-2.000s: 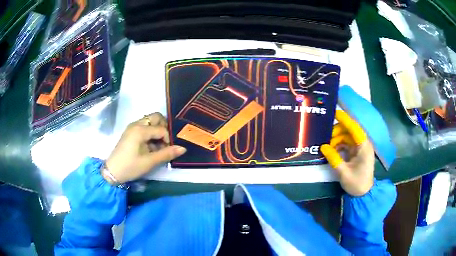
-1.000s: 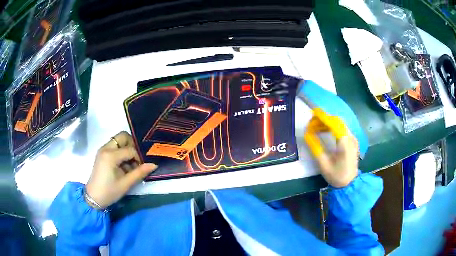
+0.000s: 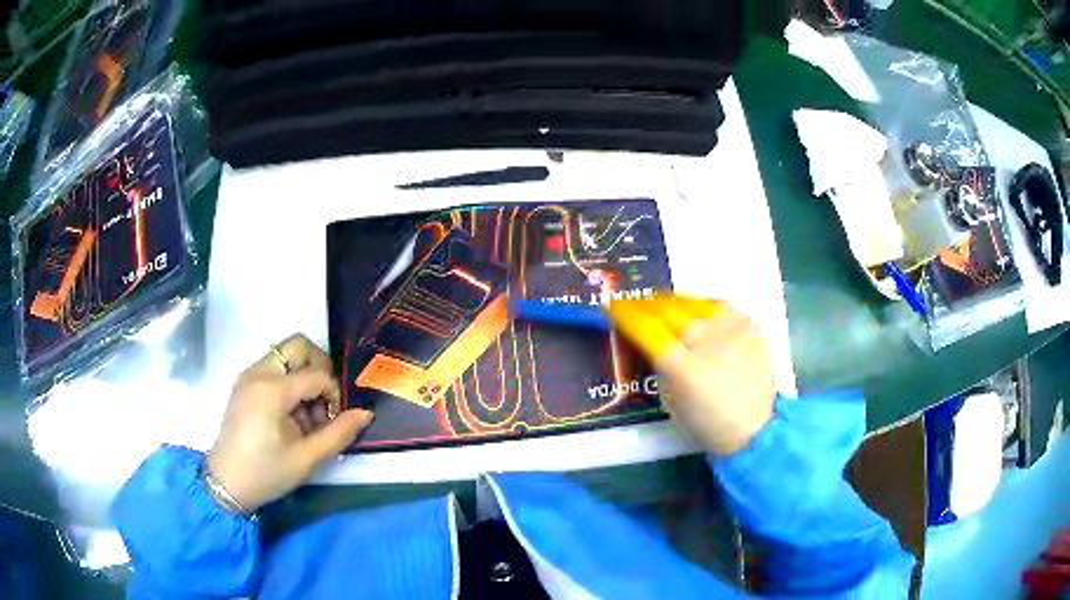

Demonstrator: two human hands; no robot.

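Note:
A tablet lies on the white mat with the printed screen film [image 3: 563, 352] over its screen. My left hand [image 3: 282, 416] is at the tablet's lower left corner, thumb and fingers pinching the film's edge. My right hand [image 3: 716, 363], with yellow finger cots on its fingertips, holds the light-blue squeegee [image 3: 563, 314] over the middle of the film; the squeegee is seen nearly edge-on. Whether its edge presses on the film is hard to tell. The thin dark pointed tool [image 3: 475, 177] lies on the mat behind the tablet.
Black foam trays [image 3: 469, 100] are stacked behind the mat. Film packs [image 3: 100, 234] in shiny plastic lie at the left. At the right are white crumpled paper [image 3: 854, 176], small clear bottles [image 3: 939, 170], a blue stick [image 3: 903, 287] and a coiled black cable [image 3: 1037, 205].
My right hand has picked up the squeegee from the mat's right side and brought it over the film. The film, earlier askew, now lines up with the tablet. My left hand stays at the corner.

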